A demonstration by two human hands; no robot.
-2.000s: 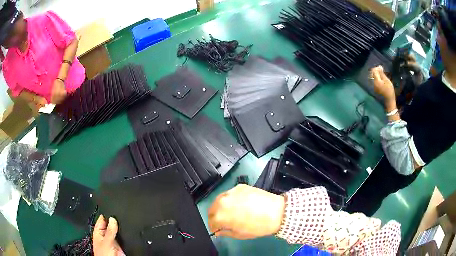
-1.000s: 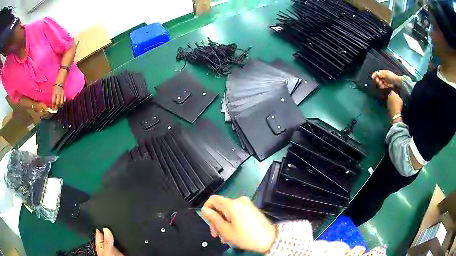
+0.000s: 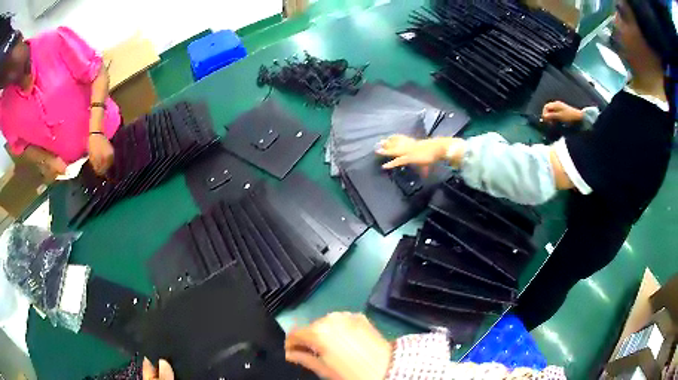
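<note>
A matte black panel (image 3: 215, 326) is at the bottom, near me, with tiny silver dots near its lower edge. My left hand (image 3: 158, 369) holds its lower left side; only fingertips show, cut off by the frame's edge. My right hand (image 3: 338, 347) is at the panel's right edge, fingers bent together and blurred; whether it grips a cord or the panel cannot be told. Another black panel (image 3: 111, 312) lies to the left. A tangled black cord pile (image 3: 111, 372) shows partly at the bottom left edge.
A fanned panel stack (image 3: 253, 237) lies just beyond; a greyer fan (image 3: 379, 156) and dark stack (image 3: 453, 267) are right. A cord bundle (image 3: 311, 78) lies mid-table. A person in pink (image 3: 59, 96) is left; a person in black (image 3: 617, 148) reaches in from the right. A plastic bag (image 3: 41, 267) lies left.
The person in black has stretched an arm over the greyer fan. The held panel's silver dots sit lower in view and its cord no longer shows. My right hand has shifted slightly left and down.
</note>
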